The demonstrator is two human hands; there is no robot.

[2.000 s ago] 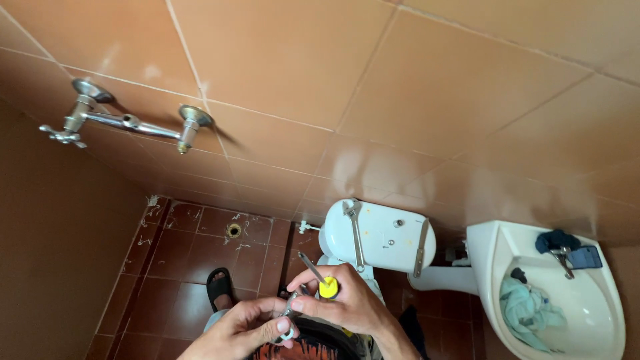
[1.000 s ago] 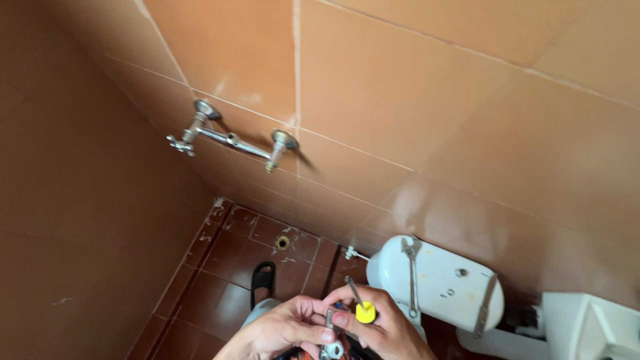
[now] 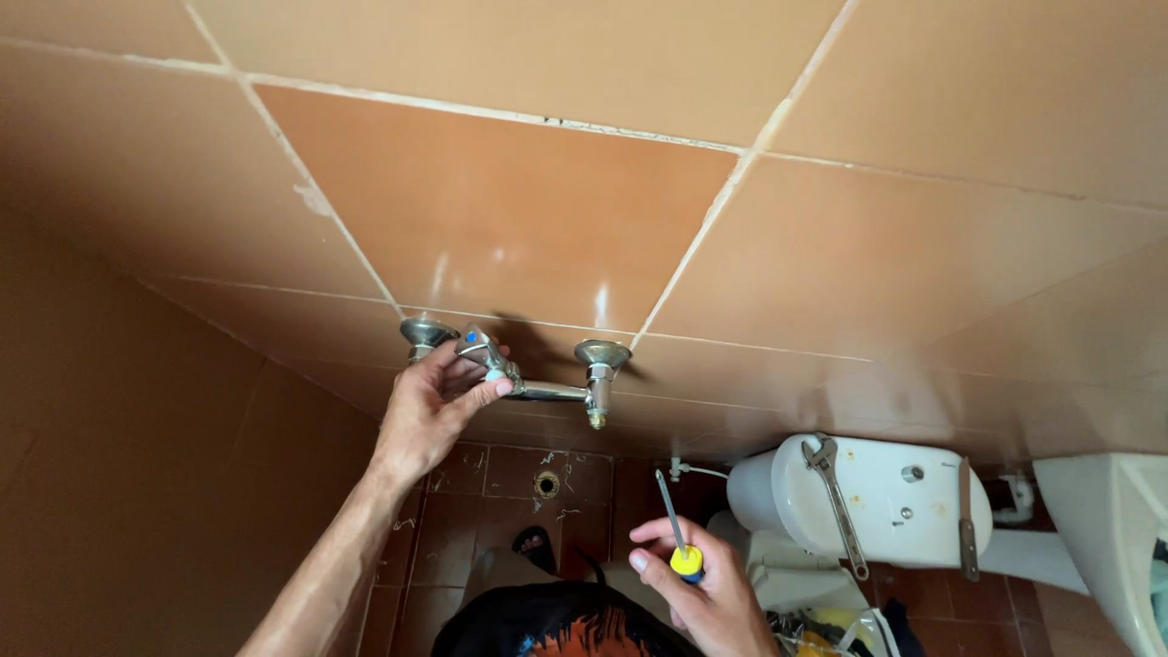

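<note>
My left hand is raised to the wall-mounted chrome mixer tap and pinches a chrome tap handle with a blue mark between thumb and fingers, near the tap's left end. A white bit shows by the thumb. Whether the handle is seated on the tap cannot be told. The tap's right end has a bare brass stem pointing down. Lower right, my right hand holds a screwdriver with a yellow and blue grip, its shaft pointing up, away from the tap.
An adjustable wrench, a knife and small metal parts lie on the white toilet cistern lid. A washbasin stands at the right. Below are a floor drain and a bag of items beside the toilet.
My hands were together low in front of me; now they are apart, the left one up at the tap with the handle. The screwdriver remains in my right hand. The view has swung toward the tap.
</note>
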